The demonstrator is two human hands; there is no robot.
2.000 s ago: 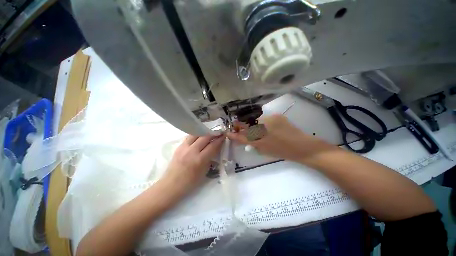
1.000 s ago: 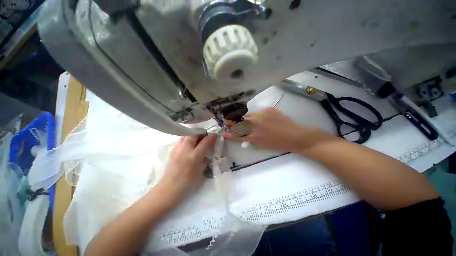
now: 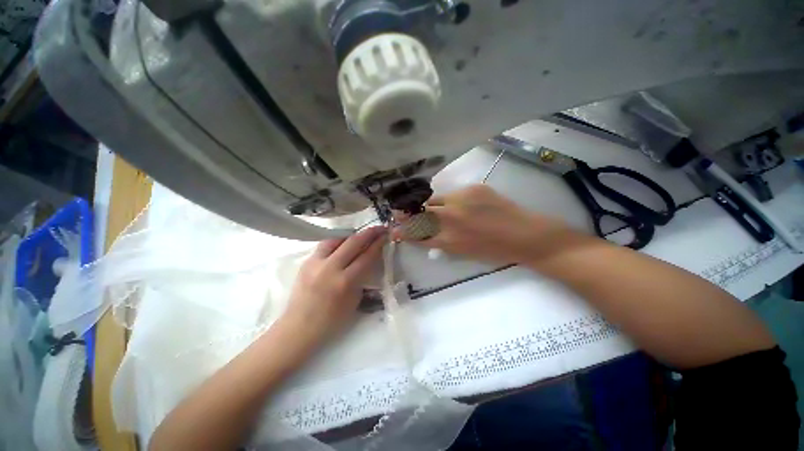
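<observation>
Sheer white fabric [image 3: 207, 291] spreads over the left of the table. A narrow whitish strip [image 3: 398, 321] runs from the needle area down over the front edge. My left hand [image 3: 331, 282] lies on the fabric just left of the presser foot [image 3: 385, 214], its fingertips pressing the strip's edge. My right hand [image 3: 472, 225] is right of the foot, fingers bent, holding a pick whose white rounded end [image 3: 435, 254] shows below the palm and whose thin metal shaft [image 3: 495, 166] shows behind the hand. The fingertips of both hands nearly meet at the needle.
The sewing machine head [image 3: 564, 62] with its white ribbed dial [image 3: 390, 88] fills the top. Black-handled shears [image 3: 608, 198], a slim black cutter [image 3: 743, 211] and a whitish stick [image 3: 749, 204] lie right. A printed measure strip [image 3: 529, 345] runs along the front. A blue basket [image 3: 86, 233] stands left.
The machine head and dial have shifted left in view as the camera moved. Both hands stay beside the needle, with only small finger shifts.
</observation>
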